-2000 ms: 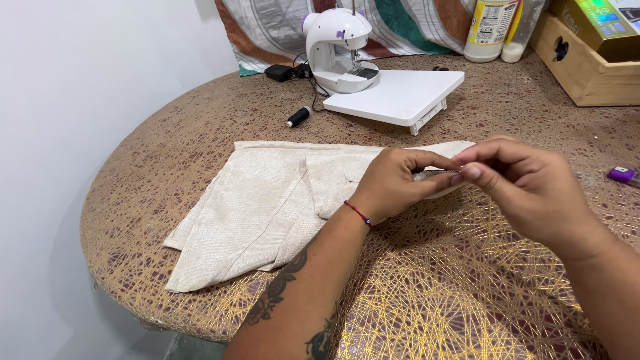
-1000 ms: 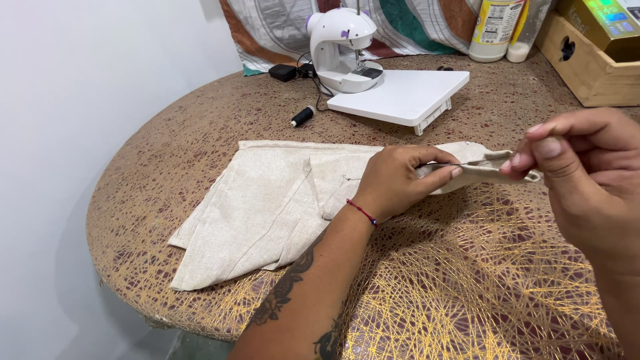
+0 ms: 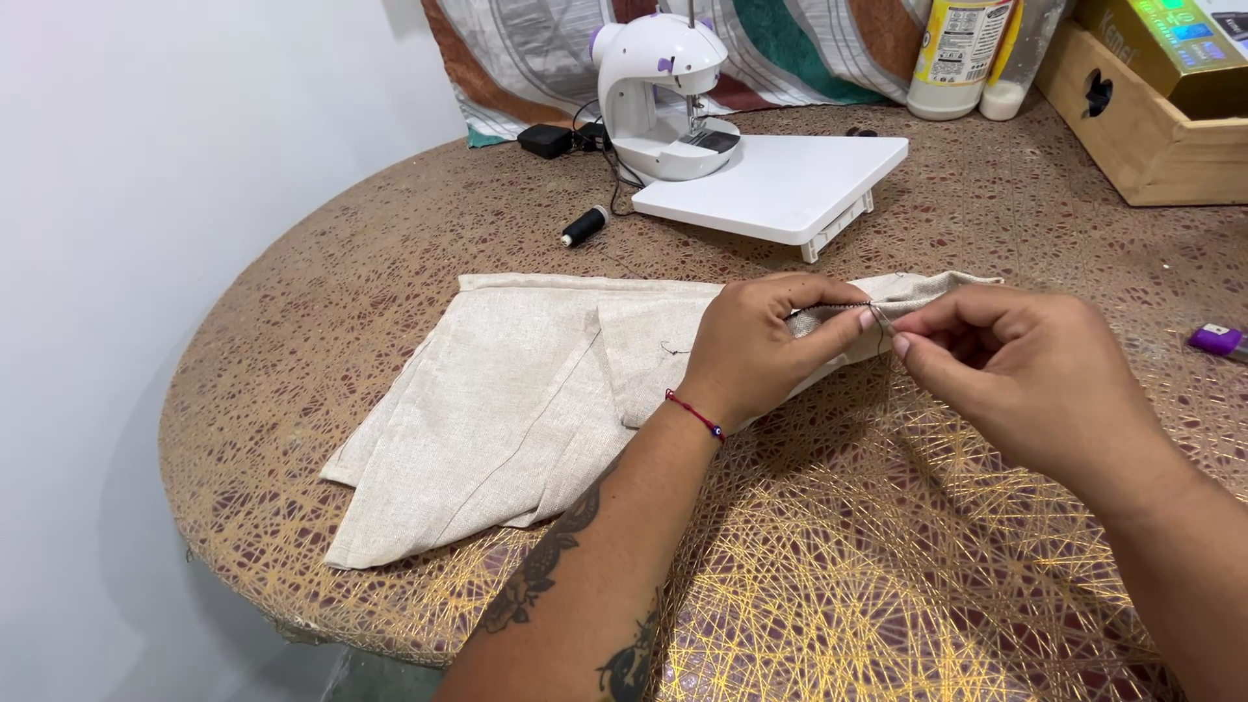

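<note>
Folded beige woven cloth lies across the table, its right part lifted by my hands. My left hand pinches the cloth's edge between thumb and forefinger, where dark stitches run along the fold. Just to its right, my right hand has thumb and forefinger closed at a thin dark thread beside the cloth edge. A needle cannot be made out clearly between those fingertips. A short loose end of dark thread lies on the cloth left of my left hand.
A white mini sewing machine with a white extension table stands behind the cloth. Near it are a black thread spool and a black adapter. Bottles and a wooden crate stand back right; a purple object lies right.
My right hand was at the cloth edge, moved out to the right and up, and is now back close beside my left hand. The left hand keeps its pinch on the cloth.
</note>
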